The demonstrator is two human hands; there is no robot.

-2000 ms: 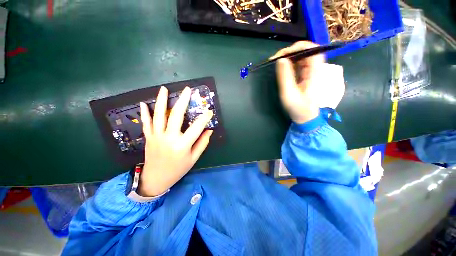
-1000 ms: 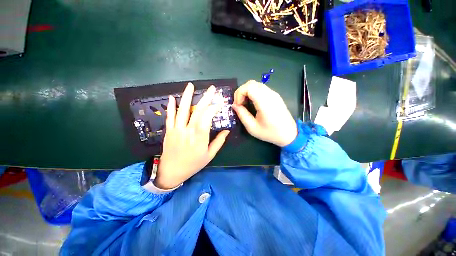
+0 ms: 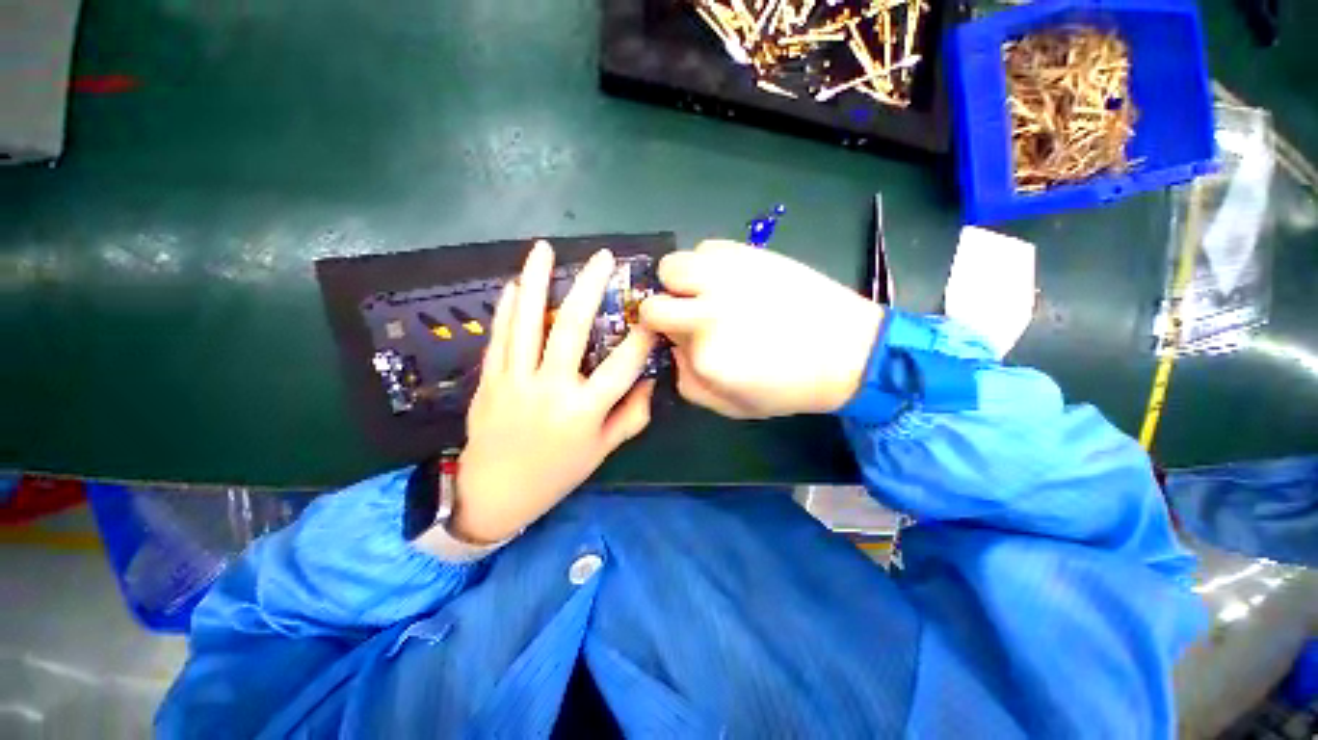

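An open phone body lies on a black pad on the green bench. My left hand lies spread over the phone's middle, fingers apart, pressing on it. My right hand has its thumb and fingertips together at the phone's right end, over the main board. Whether a small part is between these fingertips is hidden. Tweezers lie on the bench right of the pad, partly behind my right hand. Small blue pieces lie just above my right hand.
A black tray with gold strips stands at the top. A blue bin holds tan strips. White paper lies near my right sleeve. A clear plastic bag is at the right, a grey-white object at top left.
My right hand has set the tweezers down on the bench and moved left to the phone's right end, turning flatter over the board. My left hand remains on the phone.
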